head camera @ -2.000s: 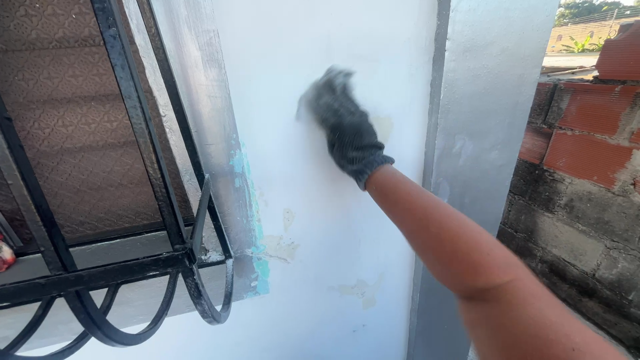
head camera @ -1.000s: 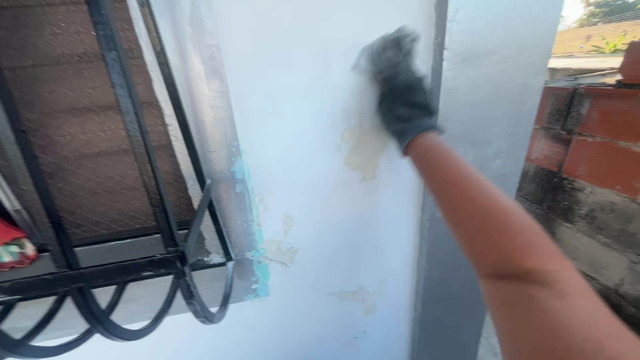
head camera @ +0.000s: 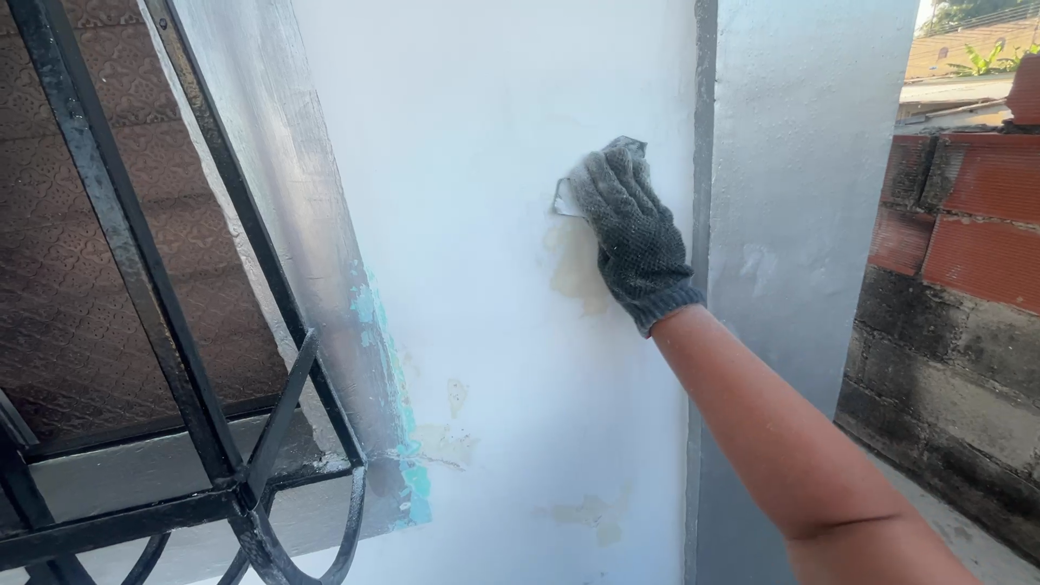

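My right hand point(head camera: 638, 227), in a dark grey knit glove powdered pale at the fingers, presses a sheet that looks like sandpaper point(head camera: 568, 198) flat against the white wall point(head camera: 487, 162). Corners of the sheet stick out to the left of the fingers and above them. Just below and left of the hand lies a beige bare patch point(head camera: 578, 272) in the paint. Smaller beige patches point(head camera: 587, 510) show lower on the wall, with turquoise flaking paint point(head camera: 416, 487) along its left side. My left hand is out of view.
A black metal window grille point(head camera: 130, 244) juts out at the left, before patterned brown window panes point(head camera: 187, 236). A silver-grey painted pillar point(head camera: 780, 203) borders the white wall on the right. Beyond it stands a rough wall of red clay blocks point(head camera: 987, 252) and grey blocks.
My right hand has moved right across the wall since two seconds ago, uncovering the beige patch. Compared with one second ago, it is a little lower and still on the wall.
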